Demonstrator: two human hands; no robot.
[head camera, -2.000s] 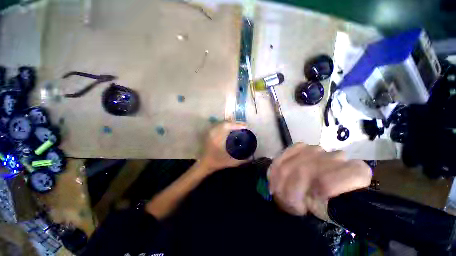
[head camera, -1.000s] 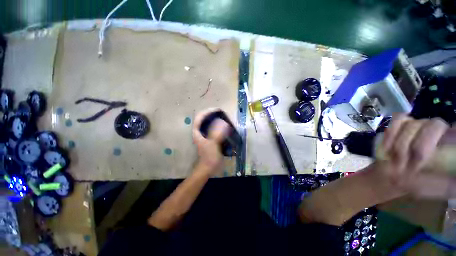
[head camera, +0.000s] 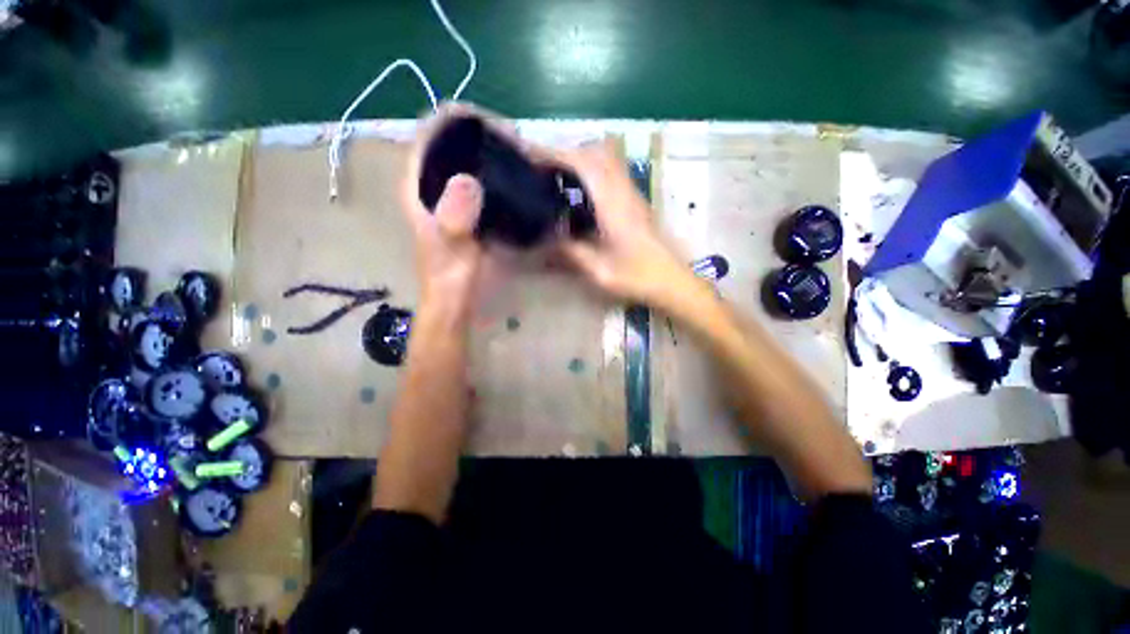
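Observation:
My left hand (head camera: 449, 217) is shut around a black cylindrical housing (head camera: 502, 186), tilted and held above the back of the mat. My right hand (head camera: 620, 235) is at the housing's right end, its fingers on that end, where a small pale detail shows. Both hands are slightly blurred, and the inside of the housing is too dark to make out. A dark round cover (head camera: 388, 334) lies on the mat below my left forearm, partly hidden by it. The screwdriver is not in my right hand.
Open pliers (head camera: 335, 306) lie at left, end caps (head camera: 177, 391) are piled further left. Two glossy covers (head camera: 797, 292) stand right of the mallet's head (head camera: 709, 268), largely hidden by my right arm. A blue-flapped box (head camera: 960, 198) is at right. A white cable (head camera: 376, 84) crosses the back edge.
The housing has moved up and away from me. My right hand has let go of the screwdriver and come from the far right onto the housing. The view has shifted.

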